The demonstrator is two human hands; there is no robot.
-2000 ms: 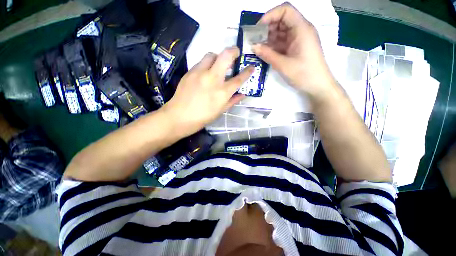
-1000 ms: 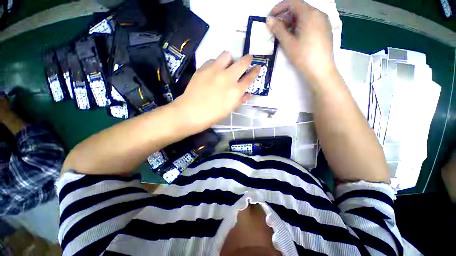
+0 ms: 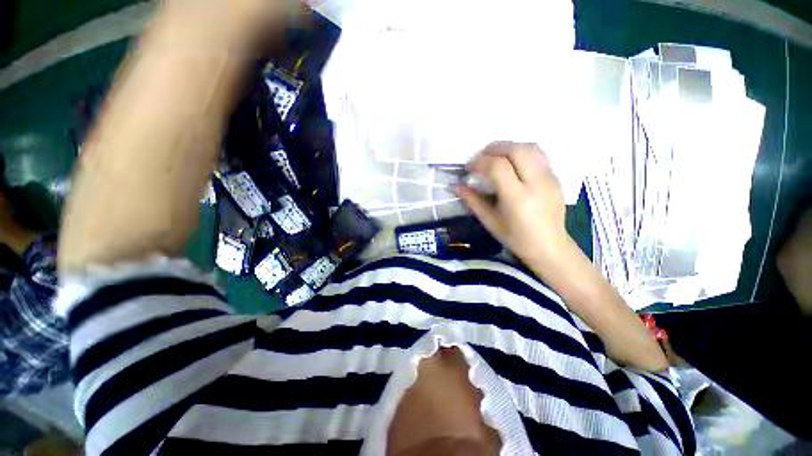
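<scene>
My right hand [image 3: 521,198] is over the sticker sheet [image 3: 410,191], with thumb and fingers bent together at a small grey piece [image 3: 479,183]. Whether they grip it is unclear. My left hand [image 3: 249,22] is blurred at the top edge and partly cut off, above the pile of phone units [image 3: 285,93]; what it holds cannot be seen. One black phone unit [image 3: 450,239] lies crosswise near my body, just below my right hand, its white-blue patterned end to the left.
Bright white backing sheets [image 3: 463,76] lie in the middle. Spare sticker sheets [image 3: 699,178] are fanned at the right on the green bench [image 3: 767,80]. My left forearm hides part of the pile. A plaid sleeve [image 3: 36,312] shows at the left, and part of another arm at the right edge.
The phone unit under my hands is gone from the white sheets. My left hand has moved up and left over the pile. My right hand has come down towards my body onto the sticker sheet.
</scene>
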